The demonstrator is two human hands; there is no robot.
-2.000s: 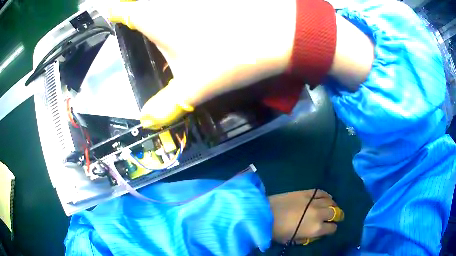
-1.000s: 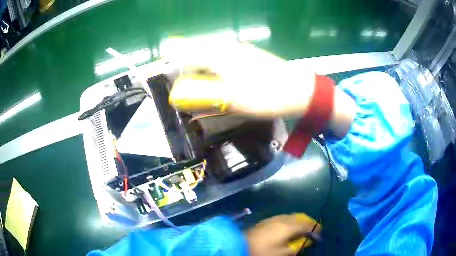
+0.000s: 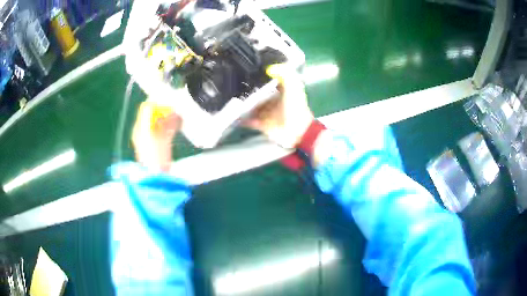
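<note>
The white projector housing (image 3: 202, 130) is held over the green strip beyond the pale rail, tilted, its open side facing up. Its black optical section (image 3: 231, 66) and round lens barrel (image 3: 209, 87) show, with the yellow-green board (image 3: 164, 58) at the left side. My left hand (image 3: 156, 130) grips the housing's near left edge. My right hand (image 3: 286, 110), with a dark red wrist strap (image 3: 311, 139), grips its near right edge. Both hands are blurred and overexposed, and the fingers under the housing are hidden.
The pale metal rail (image 3: 370, 115) crosses below the housing. Flat stacks of bagged optical sheets (image 3: 452, 180) lie at the right, with crumpled clear sleeves (image 3: 508, 118) beyond. A pale yellow card (image 3: 47, 276) is at the lower left. A yellow bottle-like object (image 3: 63, 33) stands at the far left.
The housing has moved from the near bench to beyond the rail and has turned. My left hand has come up from the bench onto it. My right hand has shifted to its near right edge.
</note>
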